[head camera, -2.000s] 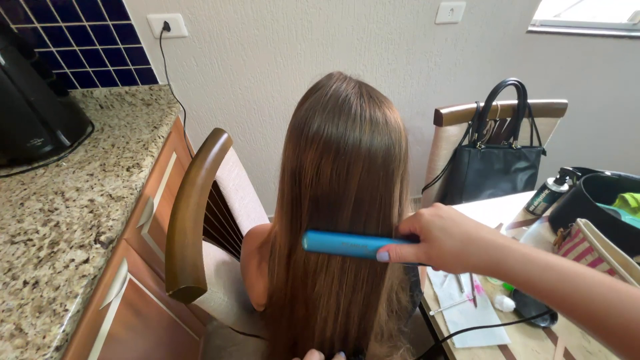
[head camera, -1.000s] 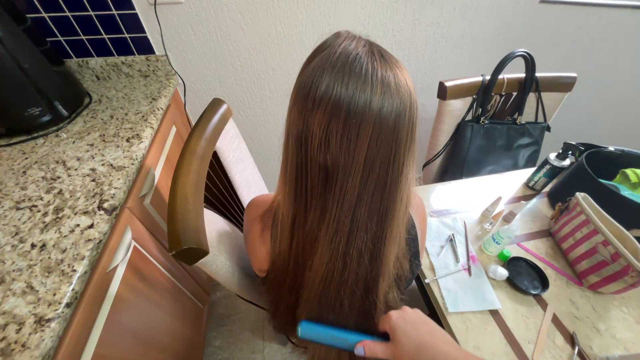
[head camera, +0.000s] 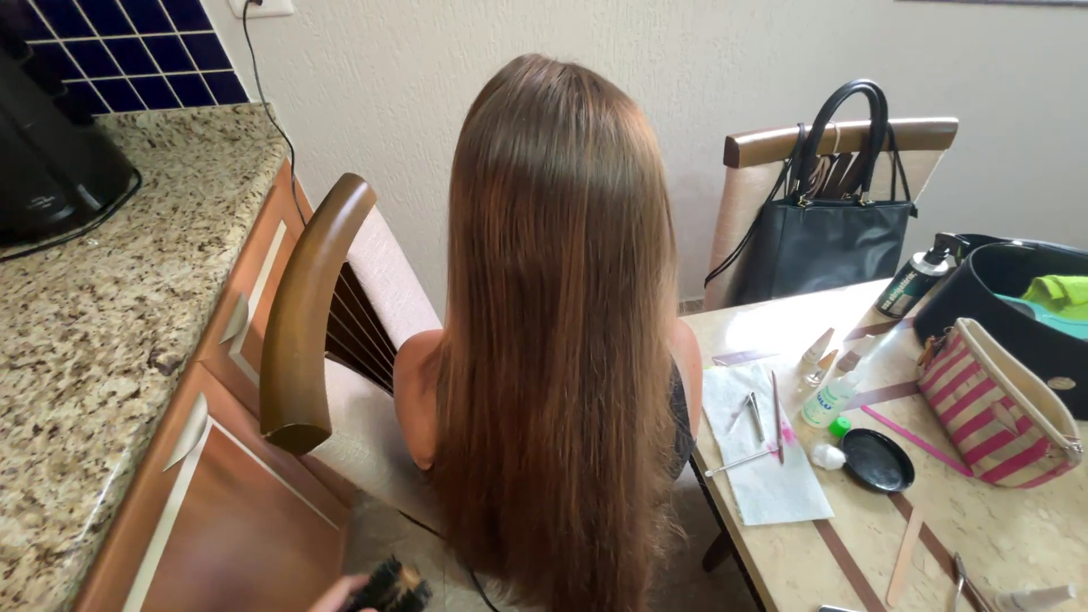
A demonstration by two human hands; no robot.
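Observation:
Long, straight brown hair (head camera: 561, 323) hangs down the back of a seated person, who faces away toward the wall. At the bottom edge, left of the hair tips, my left hand (head camera: 342, 595) shows only in part, closed on a hairbrush with dark bristles (head camera: 393, 588). The brush is apart from the hair. My right hand is out of view, and so is the blue flat iron. A dark cord runs low beside the hair.
A wooden-topped chair back (head camera: 314, 314) stands left of the person, beside a granite counter (head camera: 170, 255). On the right, a table (head camera: 1003, 544) holds a striped pouch (head camera: 994, 408), a black dish (head camera: 878, 460), a paper towel (head camera: 756, 442) and bottles. A black handbag (head camera: 829, 246) hangs on another chair.
The right hand with the blue flat iron moved down along the hair, then left the view. The left hand, with a hairbrush, now shows at the bottom edge.

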